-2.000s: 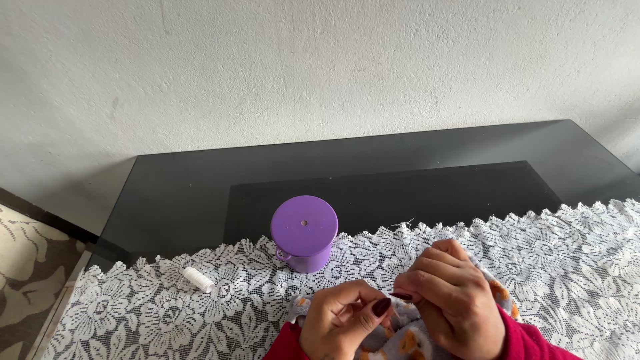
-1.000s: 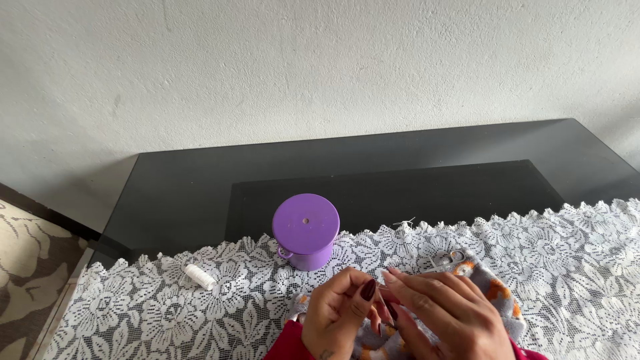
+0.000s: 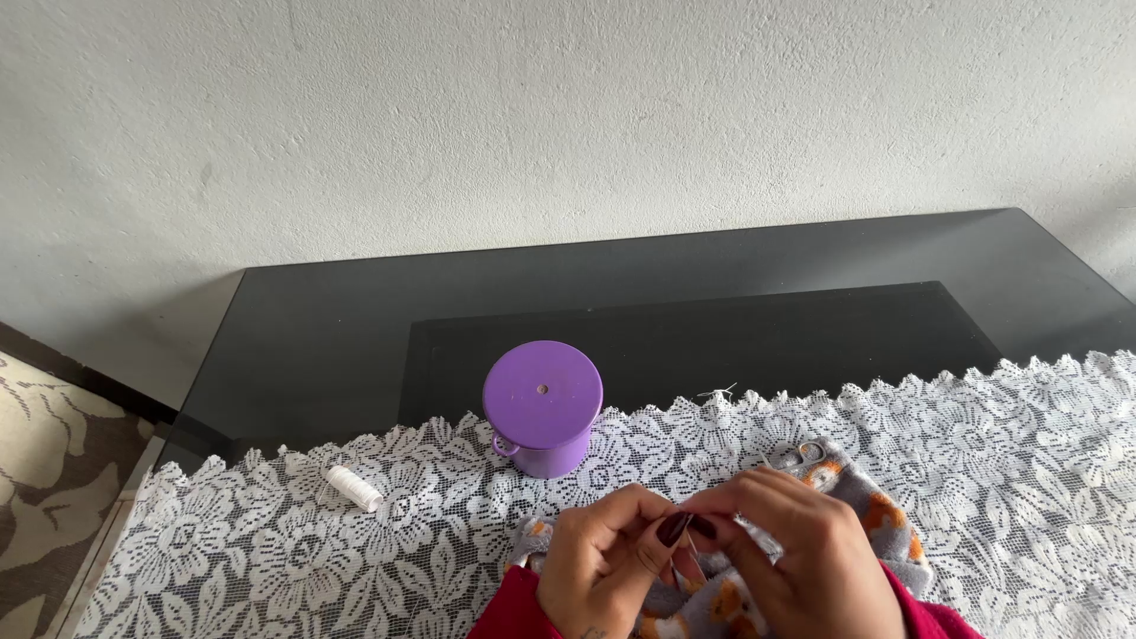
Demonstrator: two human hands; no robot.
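Observation:
My left hand [image 3: 608,555] and my right hand [image 3: 785,541] meet at the fingertips above a grey fleece cloth [image 3: 874,524] with an orange and white print. Thumb and forefinger of each hand are pinched together, and a thin strand, seemingly thread, hangs between them. What exactly sits in the fingertips is too small to tell. Part of the cloth lies hidden under both hands. Metal scissor handles [image 3: 809,453] appear to rest at the cloth's upper edge. Left of the hands, a spool of white thread [image 3: 353,489] lies on its side on the lace.
A purple lidded container [image 3: 543,395] with a small side loop stands just beyond my hands. White floral lace cloth [image 3: 293,568] covers the near part of a dark glass tabletop [image 3: 328,328]. A loose bit of thread [image 3: 719,390] lies at the lace edge. Behind rises a textured wall.
Both hands stay over the cloth while their fingers shift. The right-hand fingers, spread more flatly a second ago, are now curled in against the left fingertips. The container and spool have not moved.

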